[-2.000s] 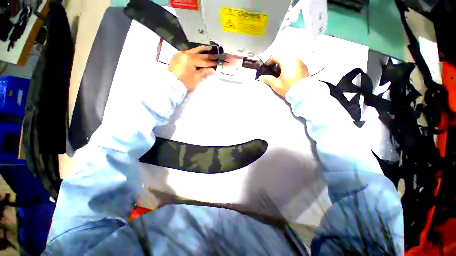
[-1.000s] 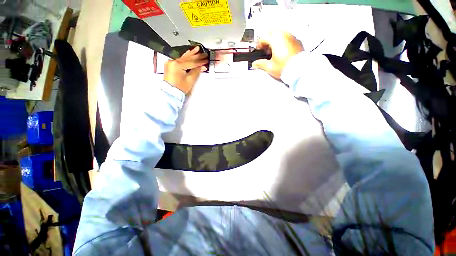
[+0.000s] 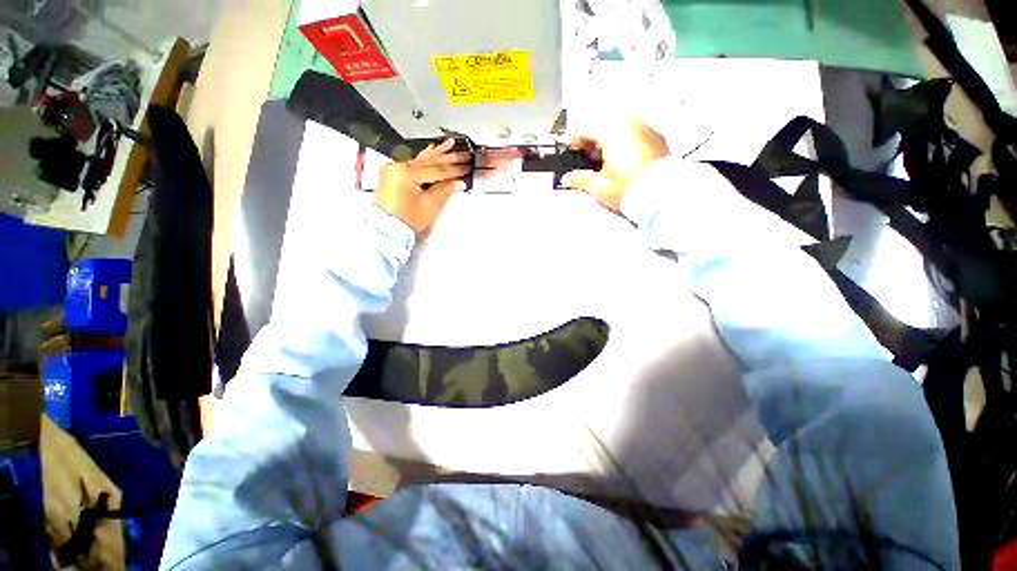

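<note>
The pale grey sewing machine head [image 3: 468, 34] stands at the top centre. Under it, my left hand [image 3: 424, 184] presses on the end of a camouflage shoulder strap [image 3: 340, 108] that runs to the upper left. My right hand [image 3: 619, 167] holds a short black webbing piece [image 3: 546, 163] whose end lies at the pinkish template plate [image 3: 499, 160]. Whether webbing and strap touch is too small to tell. A second camouflage shoulder strap [image 3: 480, 375] lies curved on the white sheet [image 3: 524, 257] nearer me, its left end behind my left sleeve.
Tangled black webbing pieces [image 3: 820, 184] lie at the right. A stack of dark shoulder straps [image 3: 173, 268] hangs over the left table edge. A dark grey sheet [image 3: 268, 190] lies left of the white sheet. Blue bins [image 3: 95, 296] stand at far left.
My right hand has brought the webbing piece leftward and flat to the template plate. My left hand stays on the strap end. The camera view has shifted.
</note>
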